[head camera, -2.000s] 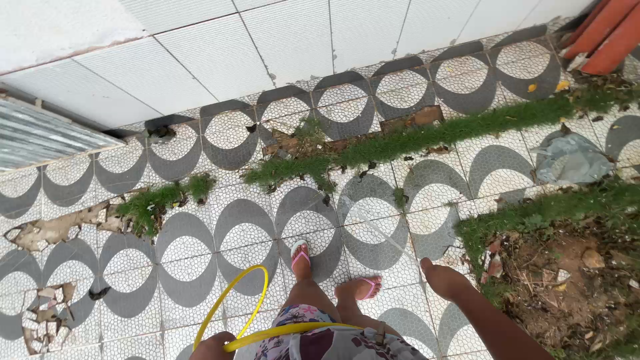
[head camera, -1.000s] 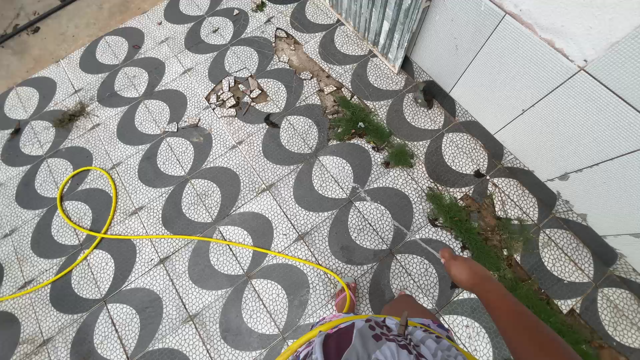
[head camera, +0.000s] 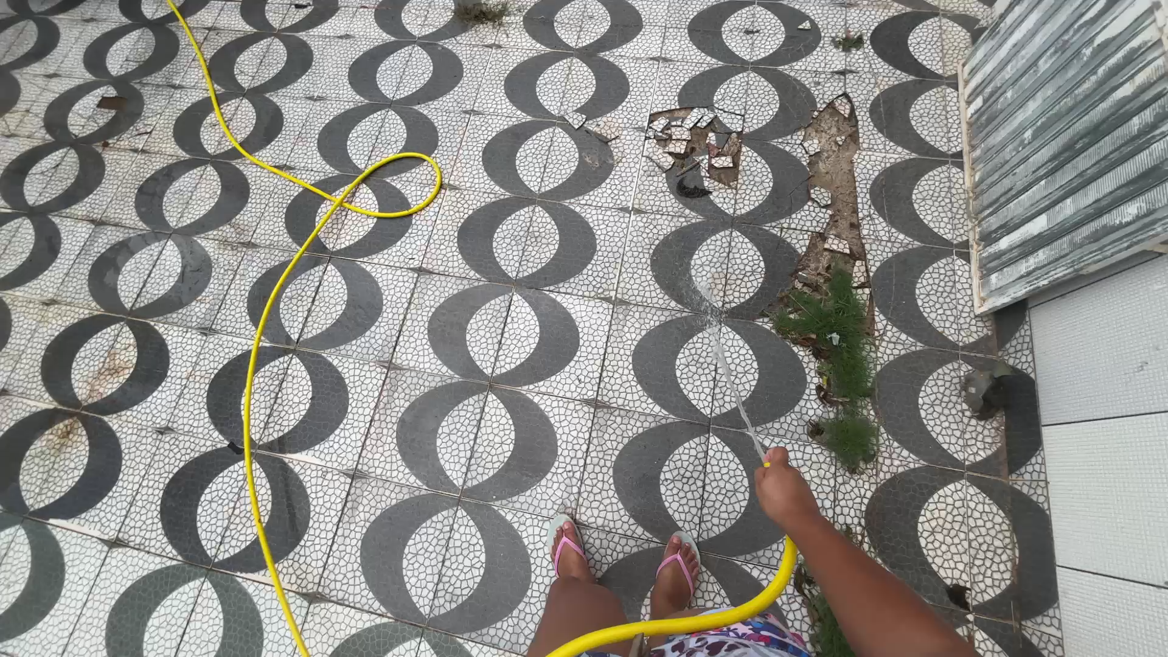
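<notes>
My right hand (head camera: 787, 491) is closed around the end of a yellow garden hose (head camera: 703, 622), low and right of the middle. A thin water jet (head camera: 733, 379) leaves the hose end and splashes on the patterned tile floor (head camera: 511, 333). From the hand, the hose curves down and across my front at the bottom edge. Another length of it lies over the floor on the left and makes a small loop. My left hand is out of view.
Broken tiles (head camera: 698, 146) lie around a hole, beside a bare strip (head camera: 832, 182). Grass tufts (head camera: 835, 328) grow from the gap. A corrugated metal panel (head camera: 1068, 137) and a white tiled wall (head camera: 1104, 392) border the right. My feet in flip-flops (head camera: 675, 566) stand at the bottom.
The view has swung strongly, away from the wall and soil patch. My left hand, seen on the hose two seconds ago, has left the view. My right hand still holds the hose end.
</notes>
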